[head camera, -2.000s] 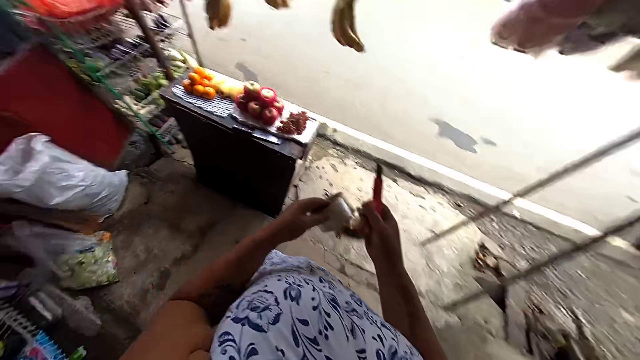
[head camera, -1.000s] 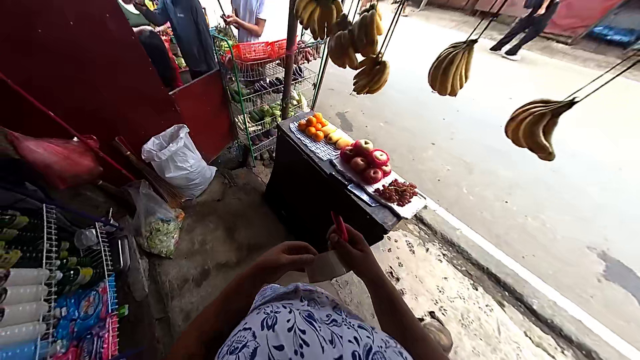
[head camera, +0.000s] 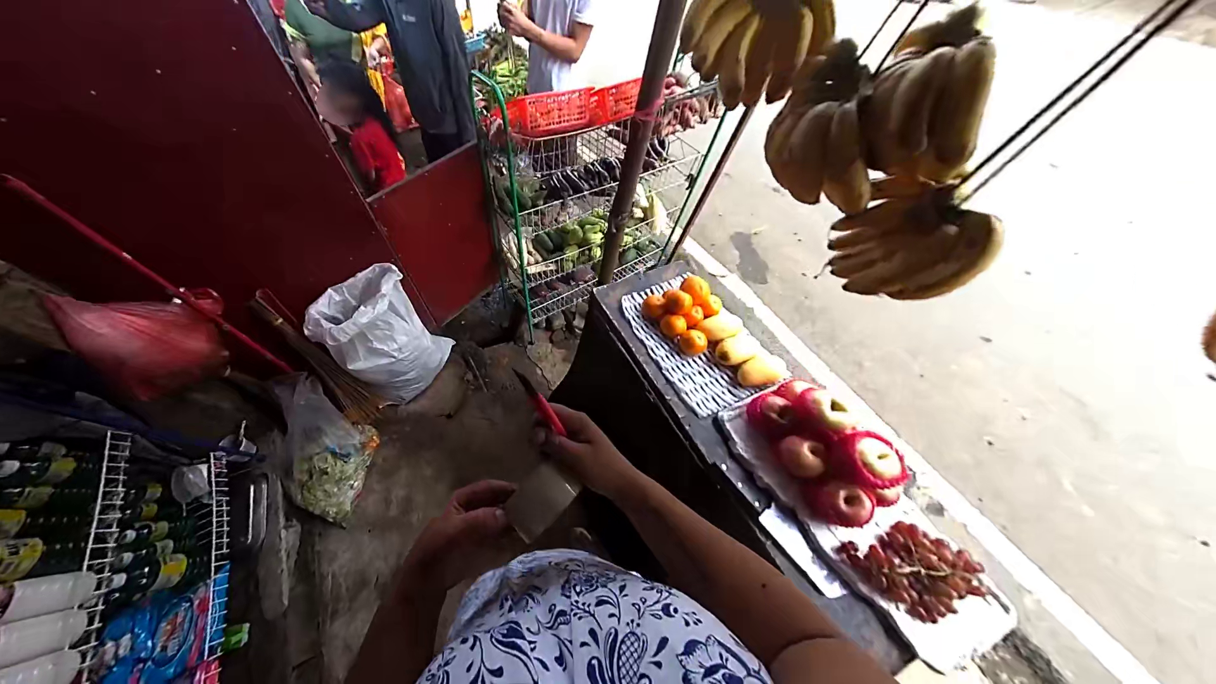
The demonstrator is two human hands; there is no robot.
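Observation:
My right hand (head camera: 584, 451) is closed on a red-handled knife (head camera: 542, 407), its dark blade pointing up and left. A pale flat piece (head camera: 541, 501), whose material I cannot tell, lies between my two hands, its right edge against the fingers of my right hand. My left hand (head camera: 475, 522) holds the left edge of that piece between thumb and fingers. Both hands are above the front of a blue-and-white patterned garment.
Right of my hands stands a dark counter with oranges (head camera: 676, 313), mangoes (head camera: 736, 350), apples (head camera: 836, 451) and grapes (head camera: 917, 570). Bananas (head camera: 912, 247) hang above. A vegetable rack (head camera: 589, 209), a white sack (head camera: 375, 332), a bag of trimmings (head camera: 328, 465) and people stand around.
The view has swung far toward the left, bringing the rack and people in more fully. The knife stays in my right hand, and the pale piece stays between my hands.

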